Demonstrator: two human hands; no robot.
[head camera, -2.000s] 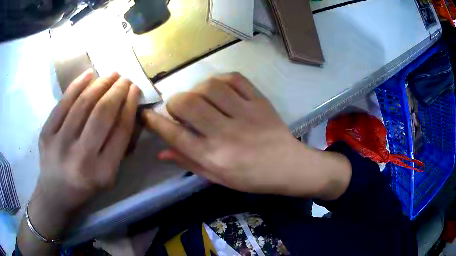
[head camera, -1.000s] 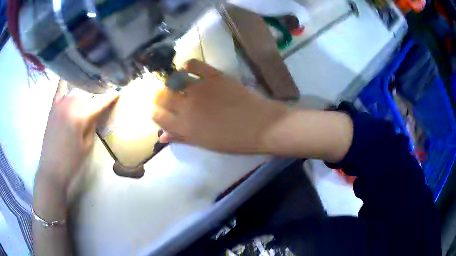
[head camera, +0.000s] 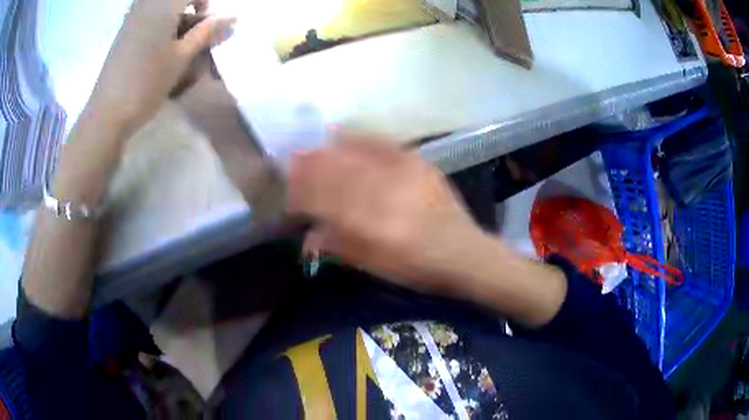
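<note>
A long brown fabric piece (head camera: 220, 119) runs slantwise over the white table from my left hand down to the front edge beside my right hand. My left hand (head camera: 156, 61) is at the upper left, its fingers closed on the upper end of the brown fabric. My right hand (head camera: 374, 209) is strongly blurred at the table's front edge, its fingers at the lower end of the fabric; its grip cannot be made out. A pale, blurred patch, perhaps a white-faced strip, lies between the fabric and my right hand. Taupe cloth (head camera: 201, 336) hangs over my lap.
The yellowish needle plate (head camera: 361, 23) is at the top, with brown strips (head camera: 503, 31) to its right. A striped bundle (head camera: 29, 123) lies at the left. A red plastic bag (head camera: 575, 234) and blue basket (head camera: 698, 246) are at the lower right.
The view has shifted, and the machine head is out of clear sight. My right hand has moved from beside the needle area toward the front edge. The brown fabric now stretches between my hands.
</note>
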